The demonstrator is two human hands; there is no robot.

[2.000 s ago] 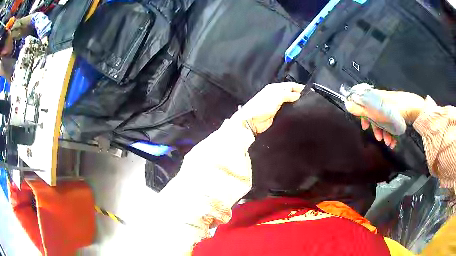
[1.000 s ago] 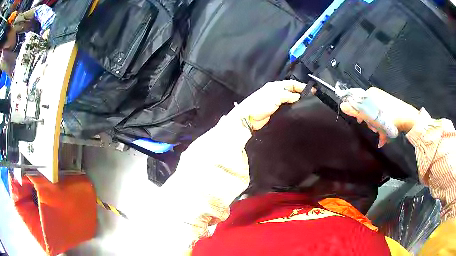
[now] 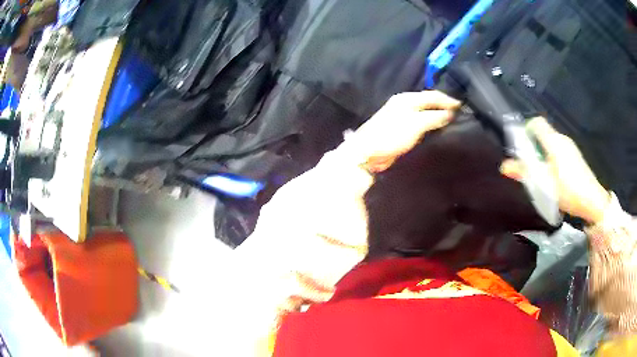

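A black sewn bag panel (image 3: 433,188) lies over my lap and reaches up to my hands. My left hand (image 3: 408,125) is shut on the panel's upper edge, fingertips pinched together. My right hand (image 3: 559,171) holds thread scissors (image 3: 531,164) with pale grey handles, just right of my left fingertips. The scissors are blurred, and I cannot tell whether their blades touch the cloth. Loose thread ends are too small to see.
Heaped black pieces (image 3: 356,52) lie ahead, with a blue crate rim (image 3: 461,42) between them. A yellow-edged table (image 3: 70,139) stands at left above an orange-red fabric bin (image 3: 98,282). A clear plastic bag (image 3: 559,261) is at lower right.
My left hand has moved slightly right and up in the picture, still on the cloth. The scissors have turned to a steeper angle and blurred. The whole view has shifted slightly.
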